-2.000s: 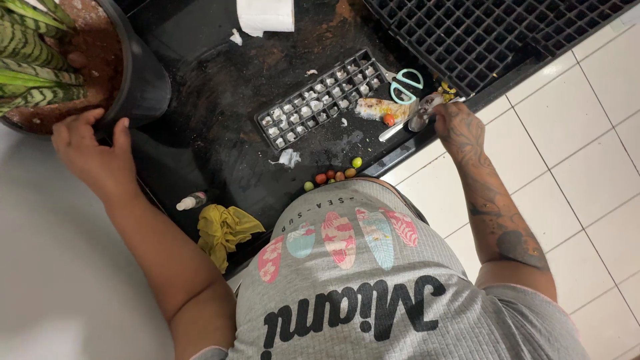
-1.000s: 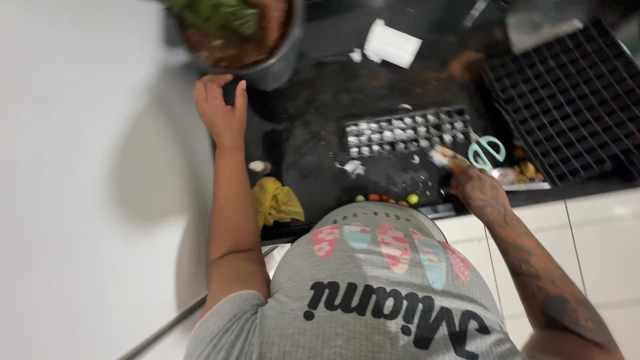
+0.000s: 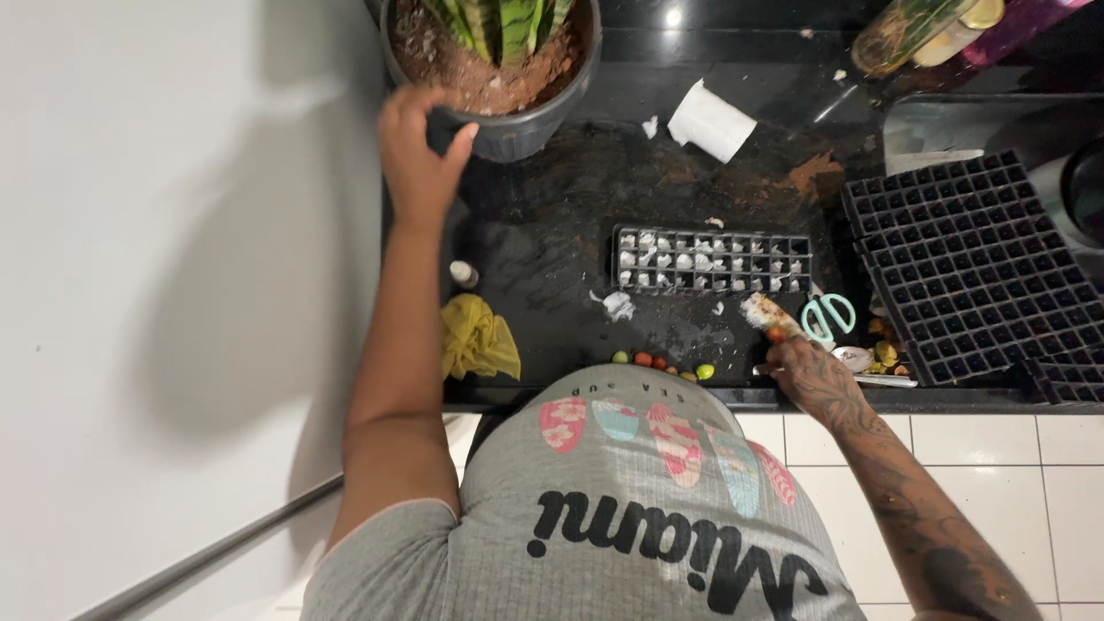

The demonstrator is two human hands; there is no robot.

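My left hand (image 3: 423,155) rests at the rim of a dark plastic plant pot (image 3: 517,129), thumb and fingers apart over its edge. The pot holds brown soil and a snake plant (image 3: 509,30). My right hand (image 3: 802,371) is at the counter's front edge, fingers bent beside a small reddish fruit (image 3: 776,334) and a stained white paper (image 3: 763,312); whether it grips anything is unclear. Turquoise-handled scissors (image 3: 828,317) lie just beyond it. A small black seedling tray (image 3: 711,260) holds white tufts in its cells. Several small green and red fruits (image 3: 642,358) line the front edge.
A white roll (image 3: 711,121) lies at the back. Large black seedling trays (image 3: 983,267) stand at right by a metal sink (image 3: 914,125). Jars (image 3: 910,34) stand behind. A yellow cloth or bag (image 3: 479,338) and small bottle (image 3: 464,274) sit at left; a white wall borders that side.
The view has swung and shifted. My left hand stays at the pot's rim. My right hand was at the scraps beside the scissors two seconds ago and is now nearer the stained paper and reddish fruit.
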